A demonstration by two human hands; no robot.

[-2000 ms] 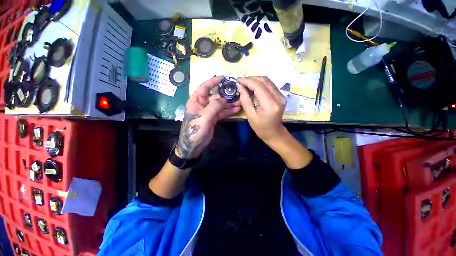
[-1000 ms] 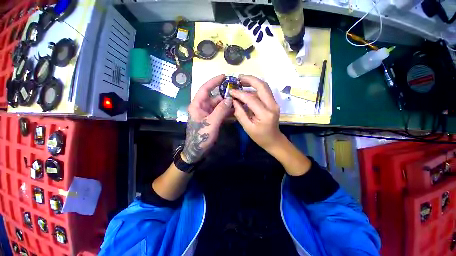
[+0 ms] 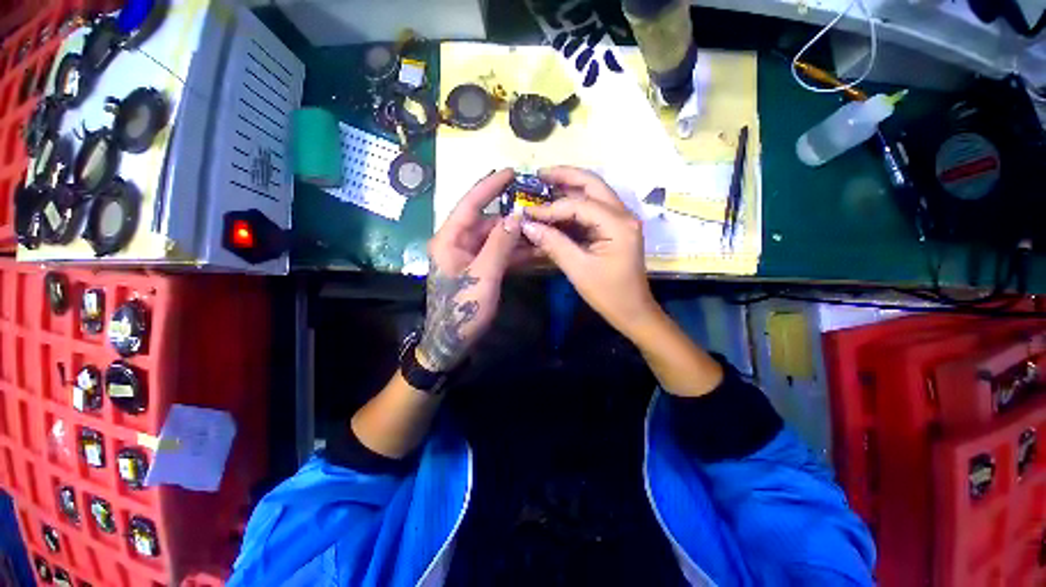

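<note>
A small round unit, dark with a yellow-orange patch inside, is held above the front of the yellowish board. My left hand grips its left side with thumb and fingers. My right hand is on its right side, with thumb and index fingertips at the unit's near face. The fingers hide much of the unit. Two round units, one with a pale disc and one dark, lie at the board's back left.
A white box with black rings stands left, beside a green cylinder and a printed card. A dark thin tool, a squeeze bottle and a black fan are right. Red trays flank below; a tube hangs above.
The unit has been turned between my hands, so its yellow patch shows instead of the round centre seen two seconds ago. My right fingers have moved over its near face.
</note>
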